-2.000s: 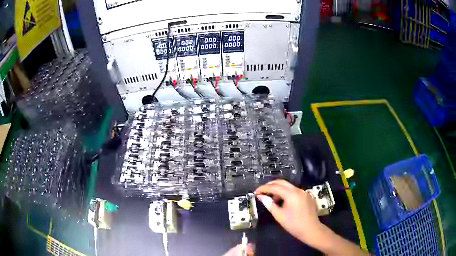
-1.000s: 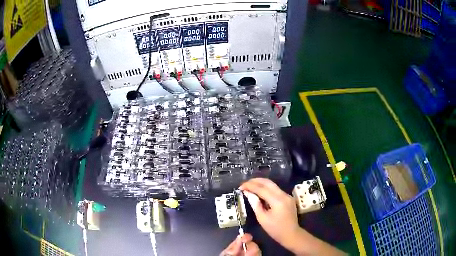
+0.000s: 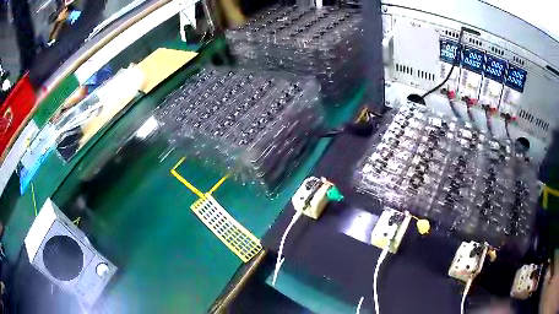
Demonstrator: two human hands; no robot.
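Observation:
Several cream test fixtures stand in a row on the black bench top. The leftmost fixture (image 3: 311, 197) has a green plug (image 3: 334, 194) beside it. The second fixture (image 3: 387, 230) has a yellow plug (image 3: 423, 226) beside it. The third fixture (image 3: 467, 260) and the rightmost one (image 3: 526, 281) are at the lower right. White cables (image 3: 376, 276) run from the first three towards the front. A blurred, skin-toned part of my right hand (image 3: 550, 291) shows at the lower right edge, cut off; its fingers are hidden. My left hand is out of the picture.
Clear trays filled with boards (image 3: 447, 172) lie behind the fixtures, before the grey test rack (image 3: 417, 61) with lit displays. Other tray stacks (image 3: 239, 116) are at left. A pale box with a round dark face (image 3: 64, 257) and a yellow grid (image 3: 227, 227) are at lower left.
The view has swung left, so the fixtures and rack now lie further right. My left hand has left the picture. My right hand has gone from beside the third fixture to the right edge.

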